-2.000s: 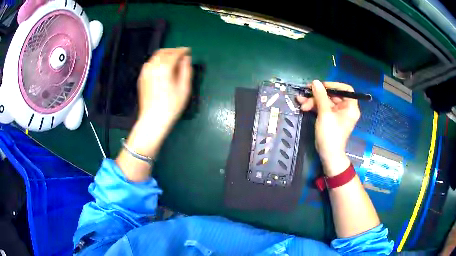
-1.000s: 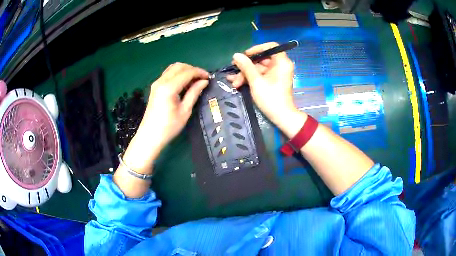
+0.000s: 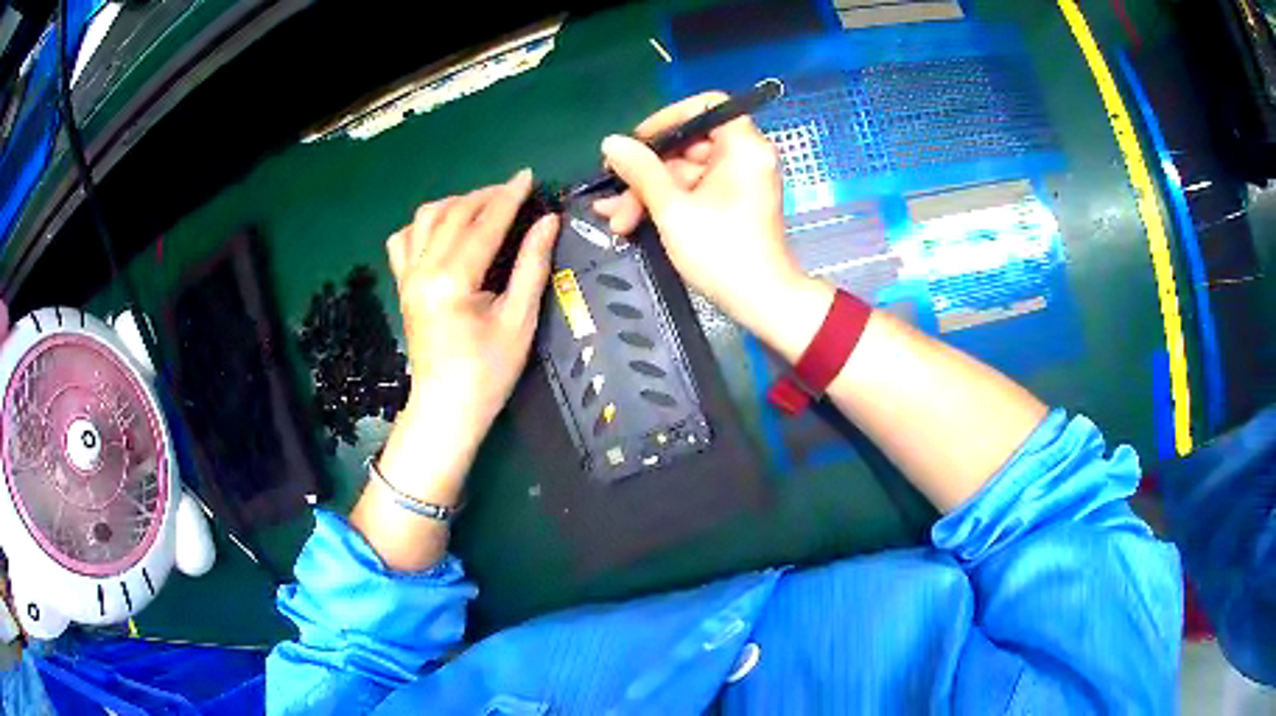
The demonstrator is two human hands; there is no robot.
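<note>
A dark grey phone frame [image 3: 633,416] lies slightly tilted on a black pad [image 3: 581,515], with a yellow-orange strip [image 3: 572,304] inside it. My right hand [image 3: 721,210] holds black pen-like tweezers [image 3: 696,127], their tip low at the frame's far end. My left hand [image 3: 473,301] is at the frame's upper left, thumb beside its edge and index finger raised apart; I see nothing held in it. The tweezer tip area is dark, and any small part there cannot be made out. The fingers partly hide the far end.
A loose heap of small black parts [image 3: 350,353] lies left of my left hand. A dark mat or tray [image 3: 241,385] and a pink-and-white fan [image 3: 87,445] are farther left. Blue-edged liner sheets [image 3: 917,210] lie right of the frame. A blue sleeve [image 3: 1231,539] shows at the right edge.
My left hand has come from the left to the frame's far end; its thumb and index finger, close together a second ago, are now apart. The tweezers remain at that end. The view has shifted.
</note>
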